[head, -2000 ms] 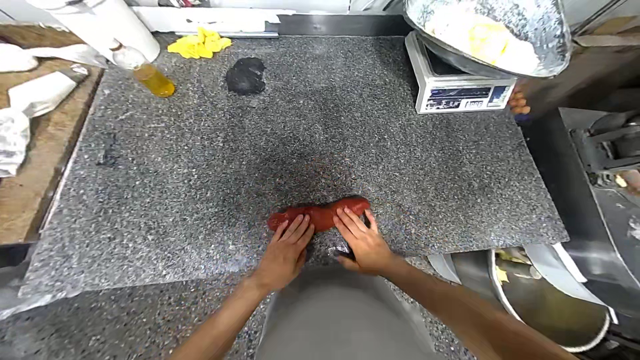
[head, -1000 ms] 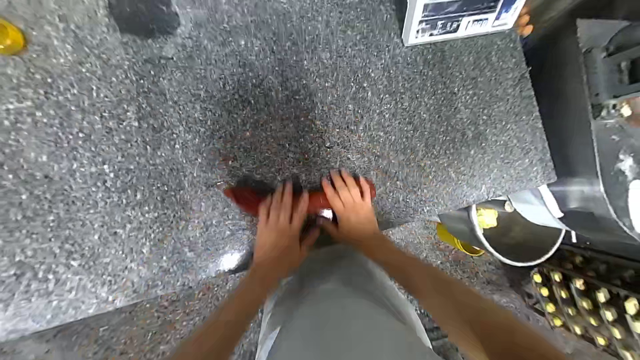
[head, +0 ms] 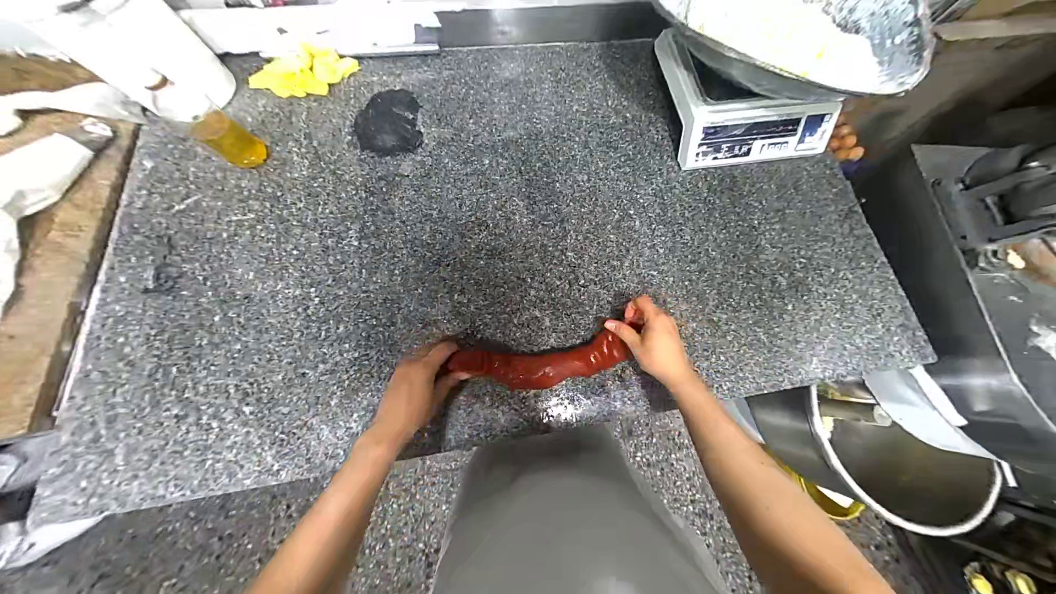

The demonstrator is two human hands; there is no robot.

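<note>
A glossy red roll of dough-like material (head: 536,369) lies near the front edge of the speckled grey stone countertop (head: 528,231), its middle sagging toward me. My left hand (head: 419,386) grips its left end between thumb and fingers. At the other end, my right hand (head: 652,337) pinches the raised right tip with thumb and forefinger. Farther back on the counter are a flattened black lump (head: 389,122) and a crumpled yellow piece (head: 304,71), both of material I cannot name for certain.
A digital scale (head: 747,132) at the back right bears a metal bowl (head: 903,49) of white and yellow contents. A bottle of yellow liquid (head: 231,142) lies at the back left, by a wooden board (head: 70,247). Below the right edge stands a metal pot (head: 916,470).
Both hands lay flat on the red roll, close together; now they are apart, one at each end, gripping it. The roll looks longer and more curved. The view has shifted between frames.
</note>
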